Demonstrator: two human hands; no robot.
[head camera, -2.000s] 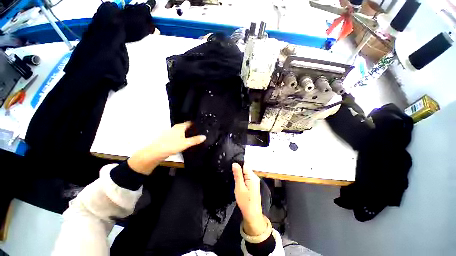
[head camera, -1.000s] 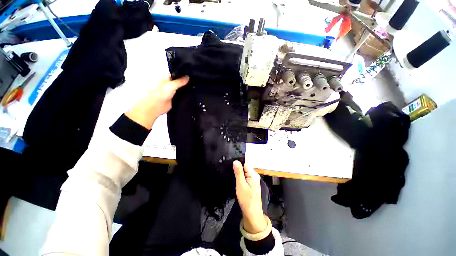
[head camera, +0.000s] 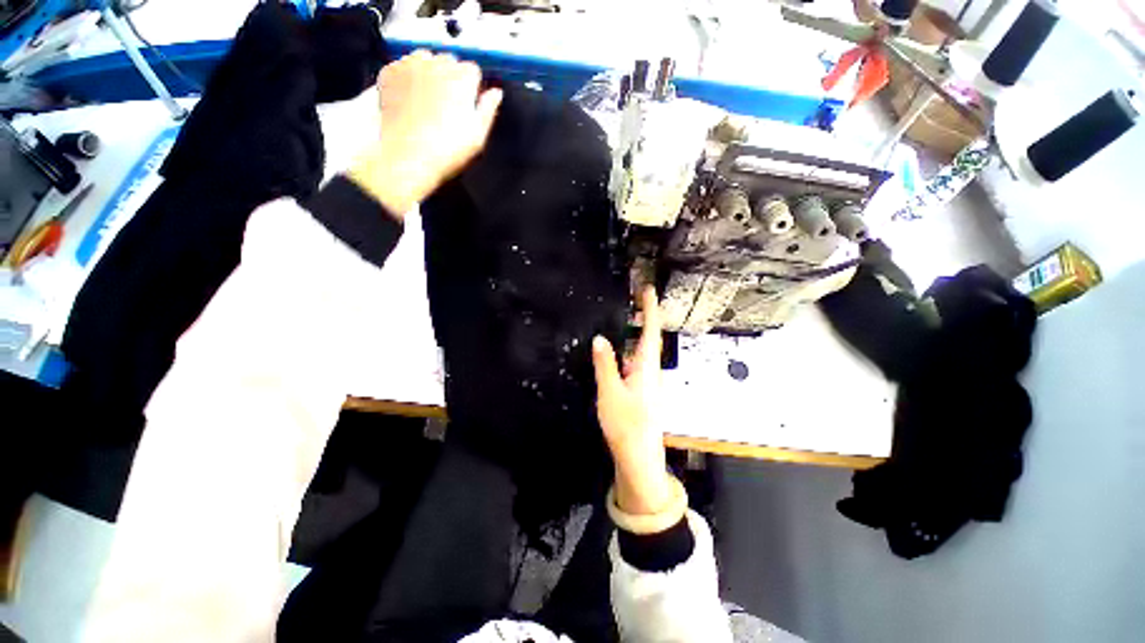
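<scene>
A black garment piece (head camera: 515, 276) with small shiny dots lies on the white table left of the overlock machine (head camera: 753, 232) and hangs over the table's front edge. My left hand (head camera: 433, 119) is at the cloth's far upper left, its fingers curled at the cloth's edge; the fingertips are partly hidden. My right hand (head camera: 632, 396) is at the cloth's right edge, just in front of the needle area (head camera: 644, 258), with thumb and forefinger apart. The cloth's right edge lies against the machine; the presser foot is hard to make out.
A long black heap (head camera: 188, 226) lies at the left, beside orange-handled scissors (head camera: 40, 239). A second black pile (head camera: 961, 402) hangs over the table's right end. A yellow box (head camera: 1057, 276) and black thread cones (head camera: 1082, 135) are at the right. The table's front edge (head camera: 779, 450) is tan.
My left hand has moved up and away along the cloth's left side, and the folded far part now lies flatter. My right hand has moved up toward the needle area and its fingers have spread.
</scene>
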